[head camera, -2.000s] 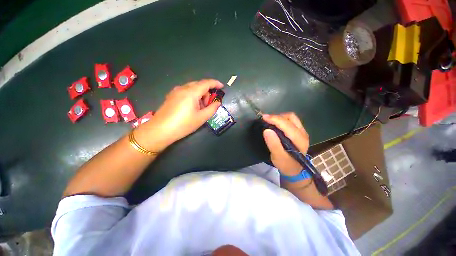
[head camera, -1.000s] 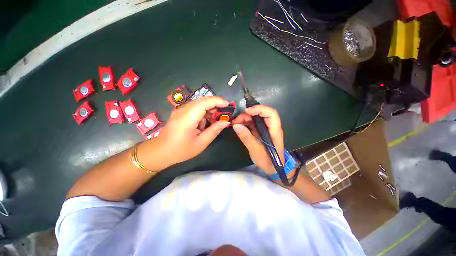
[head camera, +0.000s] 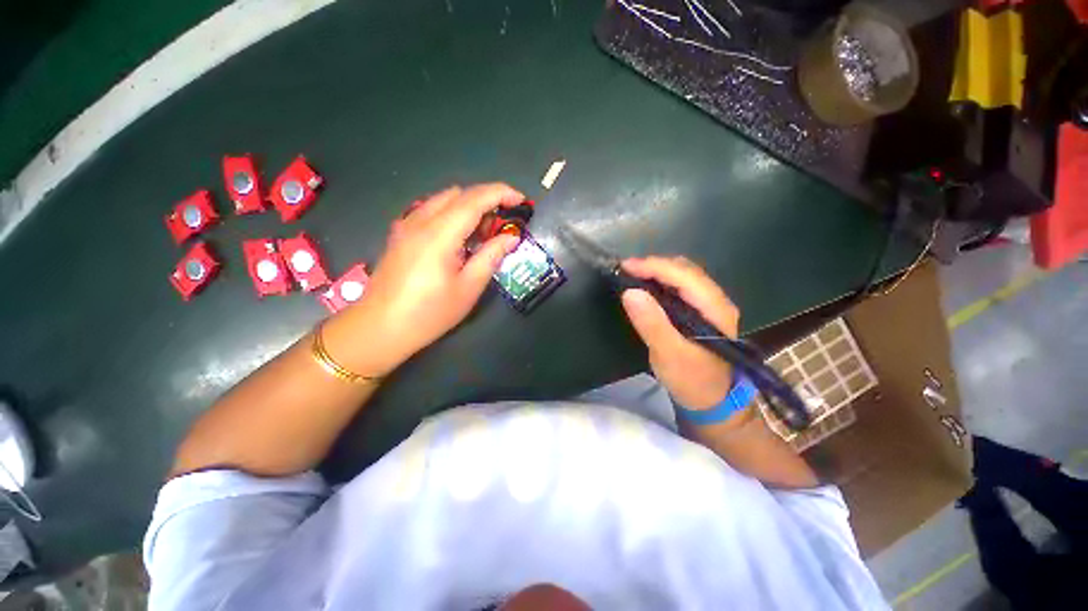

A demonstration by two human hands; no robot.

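My left hand (head camera: 444, 257) holds a red module (head camera: 505, 227) between thumb and fingers, its yellow-gold centre partly showing beside a black part. A green circuit board (head camera: 526, 273) in a dark housing lies on the bench top just below the fingertips, touching or very near the module. My right hand (head camera: 686, 316) holds a black soldering iron (head camera: 668, 306) like a pen, its thin tip pointing up-left, a little right of the module and apart from it. Fine leads at the module are too small to tell.
Several red modules (head camera: 269, 266) with silver-white discs lie at the left. A small white piece (head camera: 552, 174) lies above the iron tip. At the upper right are a tin (head camera: 858, 66) of silvery bits on a dark mat (head camera: 716, 90) and a yellow-topped black block (head camera: 989, 57). A gridded tray (head camera: 823, 372) sits lower right.
The left hand has moved the module from near the iron hand back beside the board. The right hand has moved right and down, away from the left hand, with the iron. The board shows more fully.
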